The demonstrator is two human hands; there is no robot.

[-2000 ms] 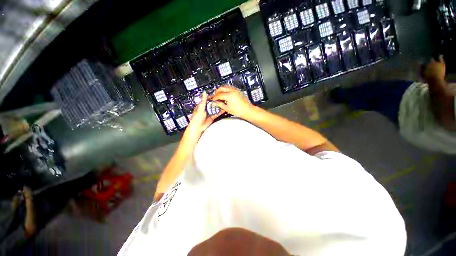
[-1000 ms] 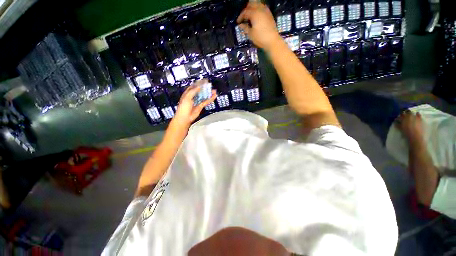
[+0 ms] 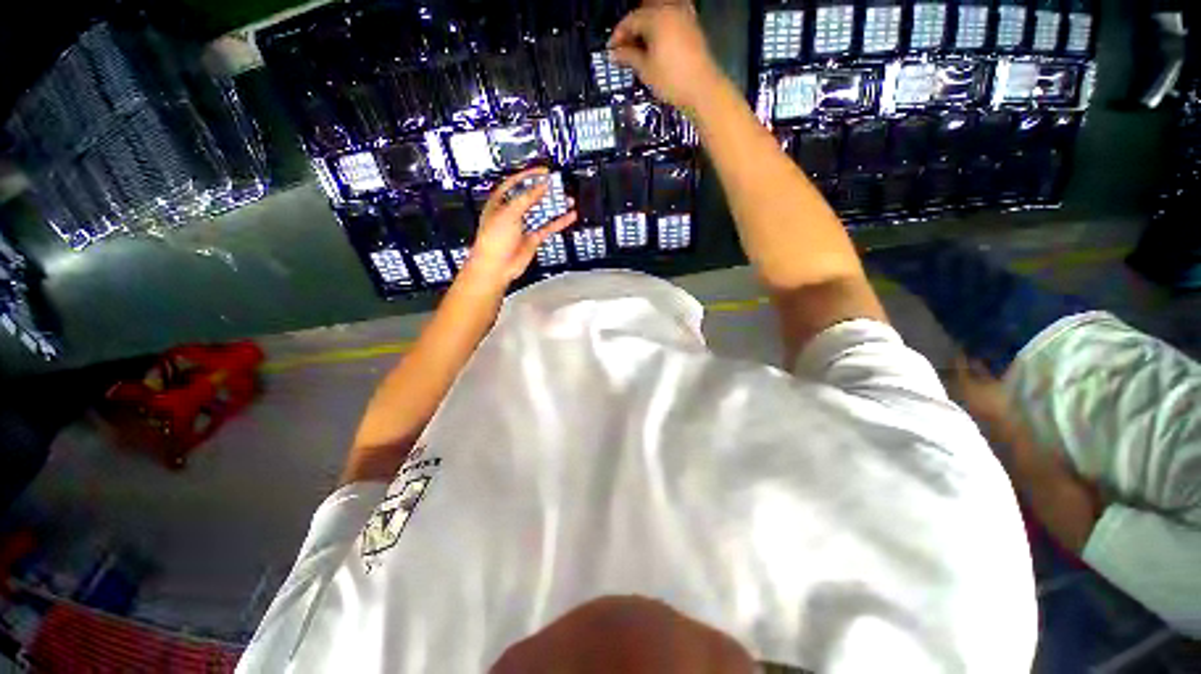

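A glossy black tray lies in front of me, with dark housings in rows. Pale keypads fill the near row's pockets, and a few sit in the middle row, such as one keypad. My left hand holds pale keypads between thumb and fingers above the near rows. My right hand reaches to the tray's far right part, fingertips bent together at a keypad in an upper row. Whether the fingertips grip anything is too blurred to tell.
A second black tray with keypads lies to the right. A crinkled clear tray stack is at left on the green bench. A red crate is on the floor. A person in a light shirt is close at right.
My right hand has moved from beside my left hand to the tray's far right part, where a keypad now shows. My left hand still holds keypads. The view has shifted.
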